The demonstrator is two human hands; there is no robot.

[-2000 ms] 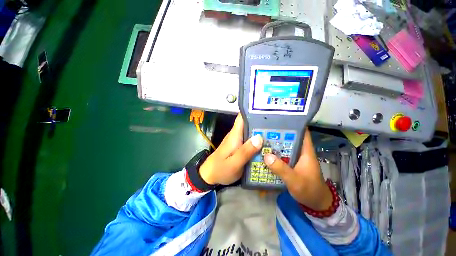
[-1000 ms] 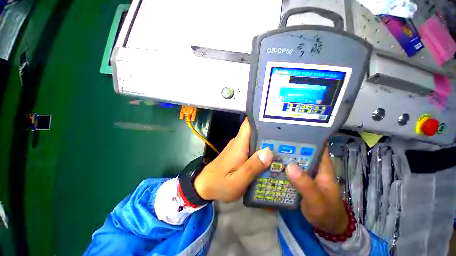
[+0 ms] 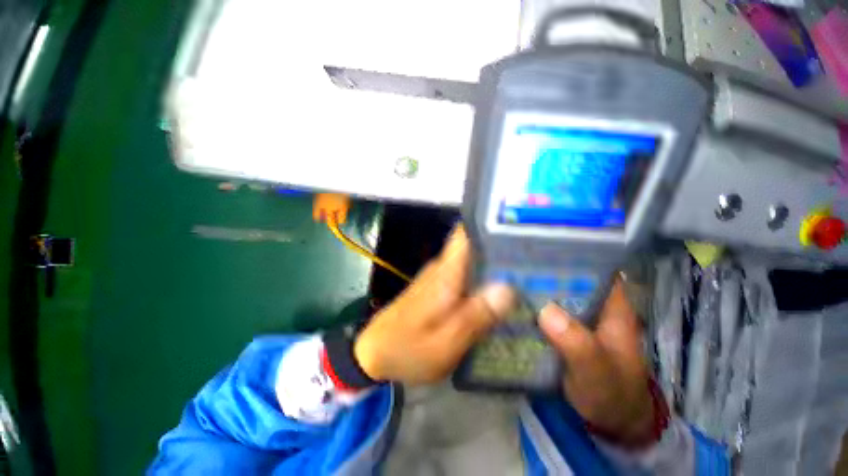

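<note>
The grey teach pendant (image 3: 507, 246) is held upright in front of me, its top handle at the upper edge and its screen lit blue. The picture is blurred, so the screen text and keys cannot be read. My left hand (image 3: 432, 321) holds the pendant's lower left side, thumb over the keypad. My right hand (image 3: 604, 363) holds its lower right side, thumb also over the keypad. The pendant hides part of the machine bed (image 3: 270, 121) behind it.
An orange plug (image 3: 330, 207) with a yellow-orange cable hangs below the machine edge. The green start button (image 3: 406, 167) is left of the pendant. The red emergency stop (image 3: 825, 231) is at the right. A purple packet (image 3: 786, 42) lies upper right. A green surface (image 3: 139, 307) is at left.
The view has shifted, so the pendant appears larger and further right. The screen shows a bluer, differently laid out picture. Both hands have stayed on the pendant.
</note>
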